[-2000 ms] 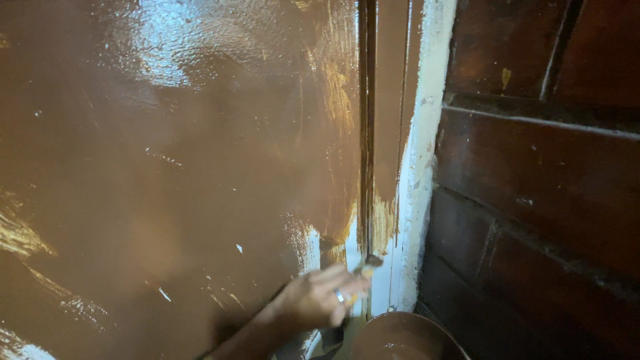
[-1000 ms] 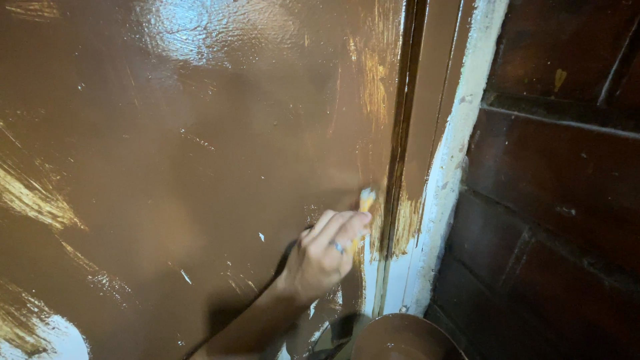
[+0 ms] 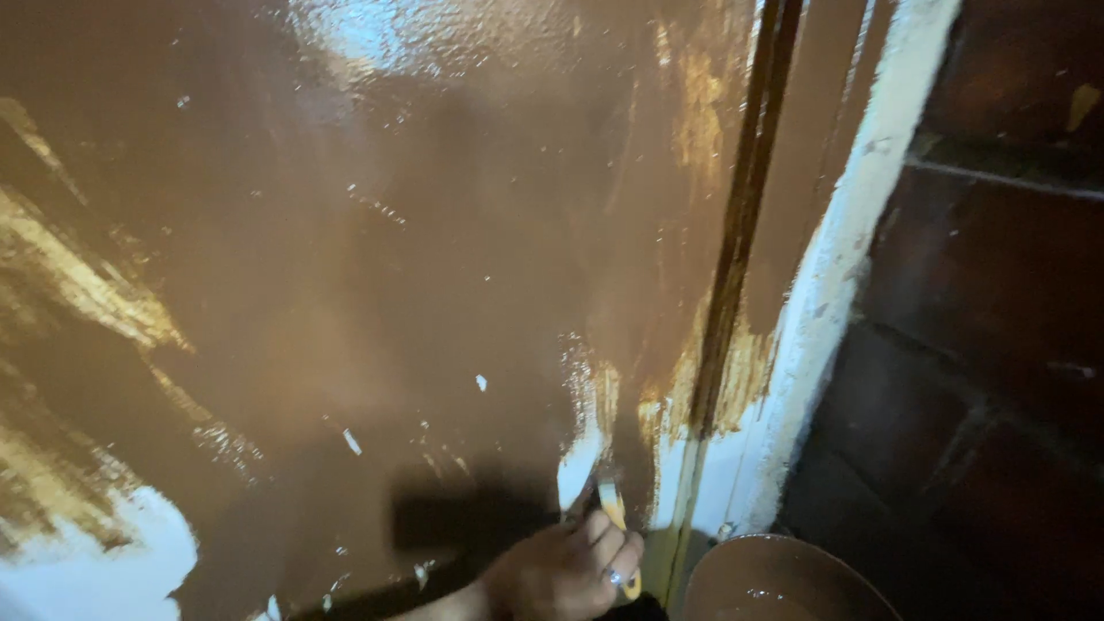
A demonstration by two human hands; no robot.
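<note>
At the bottom centre is my right hand, with a ring on one finger, closed round the yellow handle of a small paintbrush. The brush points up, with its bristles at the brown painted door panel, beside a bare white patch. Wet gloss and thin, yellowish brush strokes show on the panel. Close to the right of the hand, a round container with brown paint stands partly in view. My left hand is out of view.
A dark vertical groove divides the panel from a brown frame with white lower parts. A rough whitish strip borders a dark brick wall at the right. A large white patch lies at lower left.
My right hand and brush have moved down and left, away from the groove and frame, to the white patch. The brush has stayed in the hand.
</note>
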